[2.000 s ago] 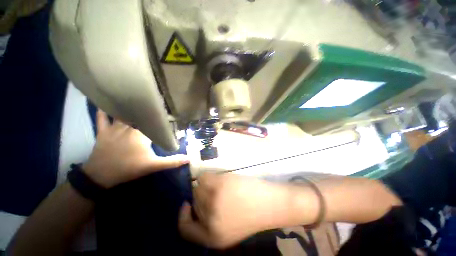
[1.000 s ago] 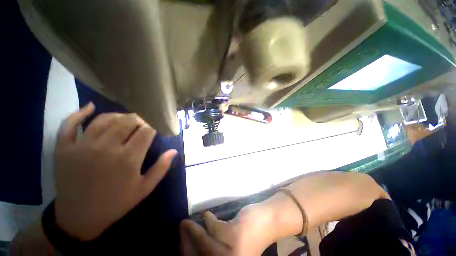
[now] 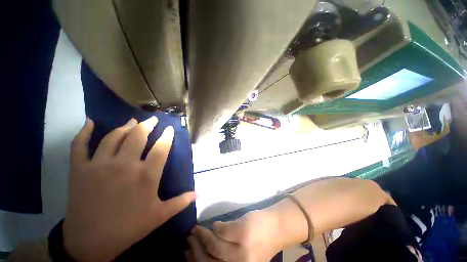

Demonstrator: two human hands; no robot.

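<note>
A dark navy cut panel point(image 3: 176, 176) lies along the left part of the machine bed, its straight right edge running down from under the cream machine head point(image 3: 230, 46). My left hand point(image 3: 118, 179) lies flat on the panel with fingers spread, thumb at its right edge. My right hand point(image 3: 225, 240) pinches the panel's edge at the table's front, partly cut off by the bottom of the picture. The needle and presser foot are hidden behind the head. A black knurled knob point(image 3: 230, 146) shows right of the panel.
Red-edged snips point(image 3: 261, 121) lie on the bed behind the knob. A green control panel point(image 3: 379, 77) with a bright screen is at upper right. More navy cloth point(image 3: 23, 112) lies at far left on the white table point(image 3: 61, 128). Another person's hand point(image 3: 435, 134) shows at far right.
Over two seconds my right hand has moved from near the foot down to the front edge. My left hand has spread flat on the panel. The camera view has shifted closer to the head.
</note>
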